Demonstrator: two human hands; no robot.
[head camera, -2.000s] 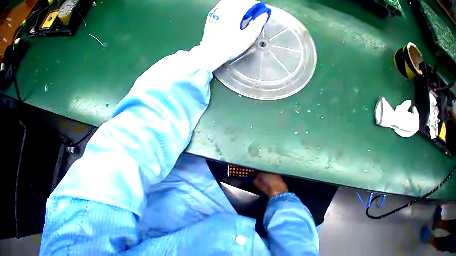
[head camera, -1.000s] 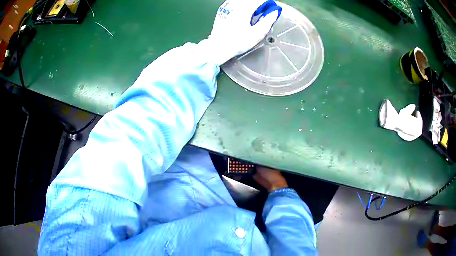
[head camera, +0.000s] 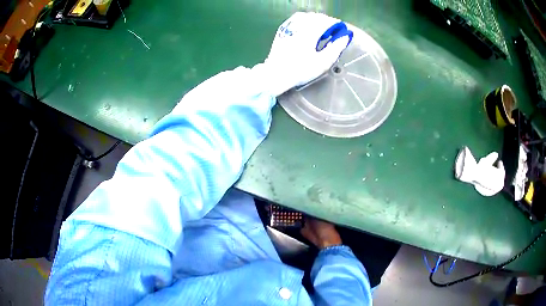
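Note:
A round, translucent ribbed disc (head camera: 359, 89) lies flat on the green bench mat. My left hand (head camera: 305, 51), in a white glove with blue palm-side parts, rests over the disc's upper left part. Its fingertips are mostly hidden, so whether it grips the disc cannot be told. My right hand (head camera: 319, 232) is bare and below the bench's front edge, beside a dark thing with a grid of orange dots (head camera: 286, 216). Its fingers are partly hidden, and what it holds cannot be told.
An empty white glove (head camera: 481, 171) lies at right by a black tool tray (head camera: 531, 206) and a yellow-black roll (head camera: 500, 106). Green boards (head camera: 476, 24) stand at the upper right. Another tray (head camera: 90, 21) is upper left. A black cord (head camera: 473, 280) hangs off the bench edge.
The camera view has shifted, so the bench things appear lower and slightly further right. My left hand stays on the disc in the same place. My right hand stays below the bench edge.

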